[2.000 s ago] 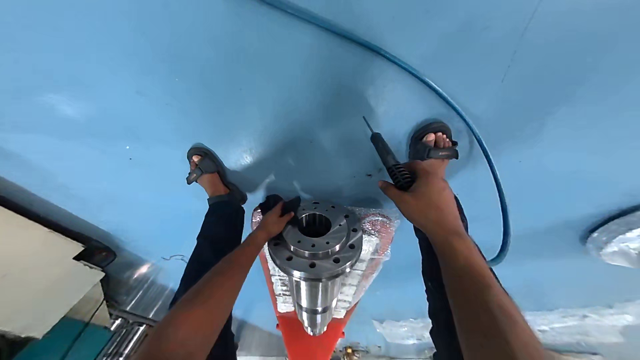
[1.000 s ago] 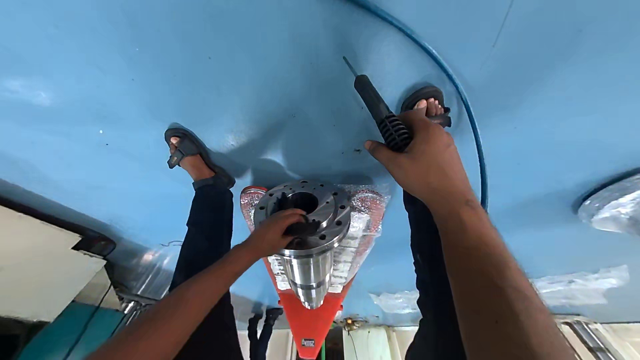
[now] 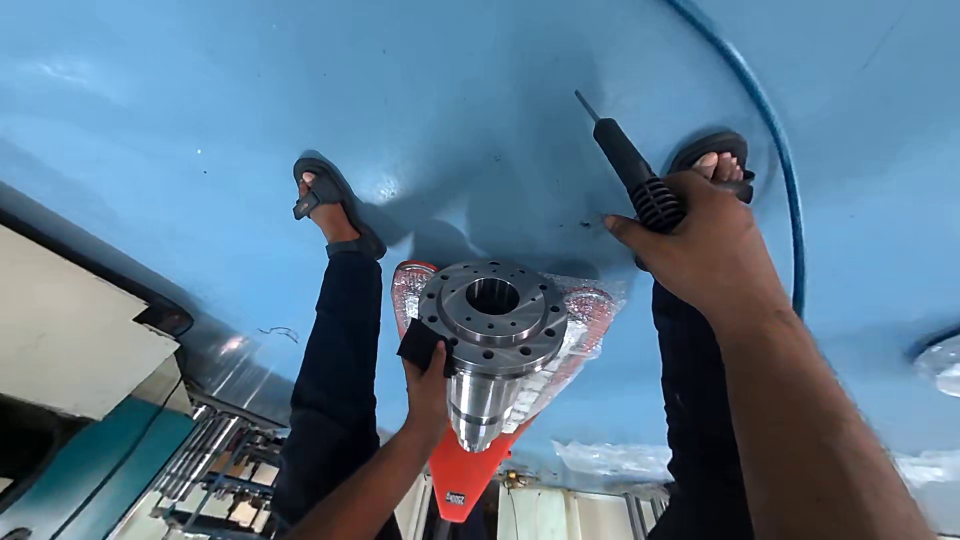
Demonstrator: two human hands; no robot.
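Note:
A flanged metal spindle [image 3: 491,322] with a central bore and a ring of bolt holes stands upright between the legs, on the bubble-wrapped forks of a red pallet truck [image 3: 469,476]. My left hand [image 3: 427,375] pinches a dark piece of abrasive pad or cloth [image 3: 420,345] against the flange's lower left rim. Off to the right, my right hand [image 3: 697,240] grips a black handheld power tool [image 3: 630,165] by its ribbed part. The tool's thin bit points up and left, over the floor, apart from the spindle.
A blue hose [image 3: 780,142] curves over the blue floor on the right, beside my sandalled foot [image 3: 712,161]. Clear plastic film [image 3: 611,457] lies behind the truck. At left are a cream and teal cabinet [image 3: 82,322] and a rack of metal bars [image 3: 199,450].
My left hand has moved from over the bore to the flange's lower left rim. My right hand still holds the power tool out to the right.

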